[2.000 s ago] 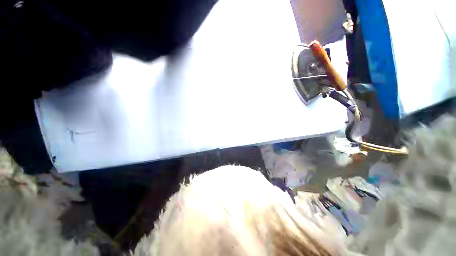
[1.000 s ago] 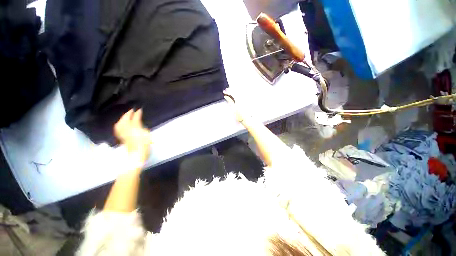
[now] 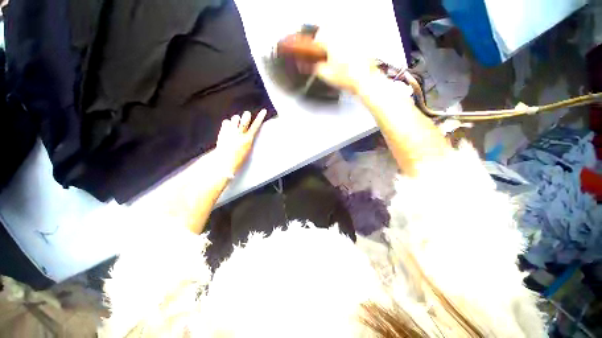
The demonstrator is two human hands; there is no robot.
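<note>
A dark garment (image 3: 152, 79) lies spread with creases over the left and middle of the white-covered pressing table (image 3: 297, 135). My left hand (image 3: 239, 135) rests with fingers spread at the garment's front right edge, holding nothing. My right hand (image 3: 330, 65) is closed around the handle of the steam iron (image 3: 300, 72), just right of the garment. The iron is blurred, and I cannot tell whether its plate touches the table.
A hose and cord (image 3: 488, 115) run from behind the iron to the right. A blue-edged white table (image 3: 528, 23) stands at the upper right. Pale blue cloth (image 3: 561, 198) is heaped on the floor at right. A small dark scribble marks the cover's left corner.
The dark garment has come down onto the table. My right hand has moved from the garment's edge to the iron, now closer to the garment. My left hand has moved right along the edge.
</note>
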